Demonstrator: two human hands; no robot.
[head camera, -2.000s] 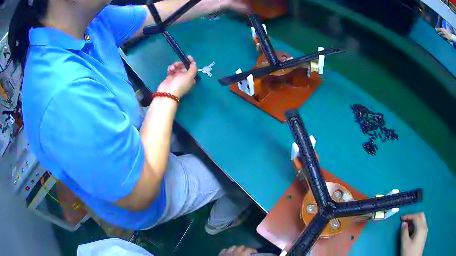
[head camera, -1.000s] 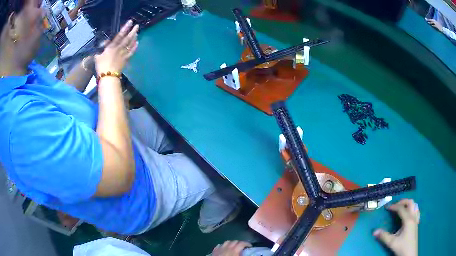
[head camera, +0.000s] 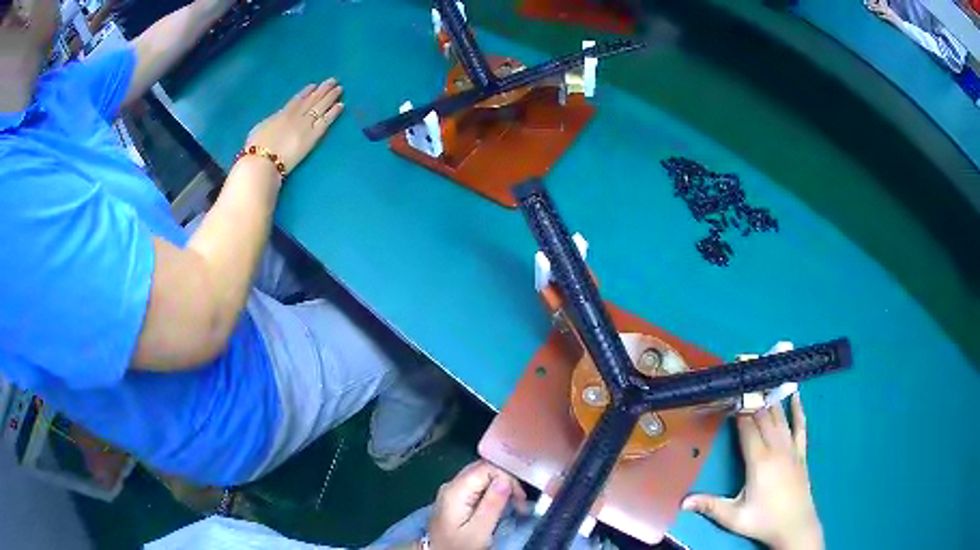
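Note:
A black three-armed frame (head camera: 631, 393) lies on the near jig, its hub above the round orange disc (head camera: 589, 397). The jig's reddish-brown base plate (head camera: 537, 430) sits at the bench's front edge. My right hand (head camera: 772, 478) is flat and spread right of the jig, fingertips at the white support (head camera: 781, 376) under the right arm; it holds nothing visible. My left hand (head camera: 473, 507) is curled beside the plate's front left corner. Its fingertips are partly hidden, so I cannot tell whether it grips anything. The frame's lower arm is cut off by the picture's bottom edge.
A second black frame (head camera: 489, 86) rests on another jig (head camera: 510, 161) farther back. A pile of small black parts (head camera: 715, 204) lies on the green bench (head camera: 430, 247) at the right. A person in a blue shirt (head camera: 86, 258) sits at the left, one hand (head camera: 301, 127) on the bench.
The jigs and pile have shifted left and up in view. My right hand has reached the right support. My left hand has come up to the plate's corner. The neighbour's hand has lowered onto the bench.

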